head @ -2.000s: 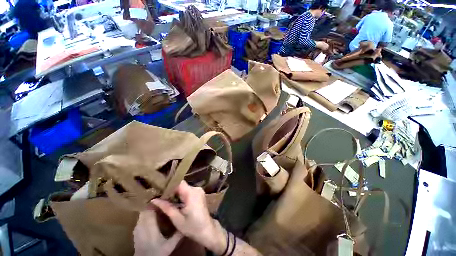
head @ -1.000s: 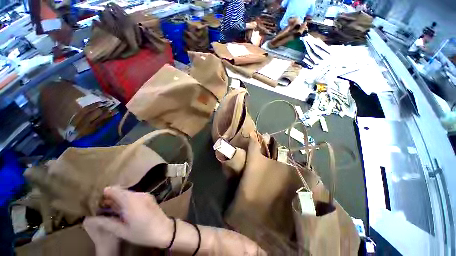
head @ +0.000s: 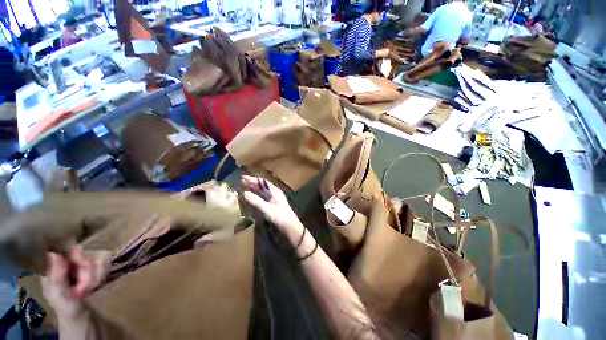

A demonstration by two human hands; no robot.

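Observation:
A brown tote bag [head: 179, 292] stands at the front left with its mouth facing up. Another brown bag part [head: 133, 212], blurred by motion, sweeps across above it. My left hand [head: 74, 279] is blurred at the lower left, its fingers closed on this moving bag. My right hand [head: 271, 204] is raised beyond the standing bag's right corner, off the bag, fingers spread. A small dark spot shows between its fingers; I cannot tell whether it is a held tool. A pale tab [head: 222, 199] shows blurred at the bag mouth.
More tote bags [head: 405, 265] with pale tabs stand at the right; another bag [head: 279, 143] lies beyond my right hand. A red bin [head: 236, 106] holds brown pieces. Small pale strips [head: 498, 156] lie at the far right. Two people sit or stand at the back.
My hands, together at the bag before, are now apart: the right has let go and moved right and away, the left has moved left with the bag part. The camera view has shifted.

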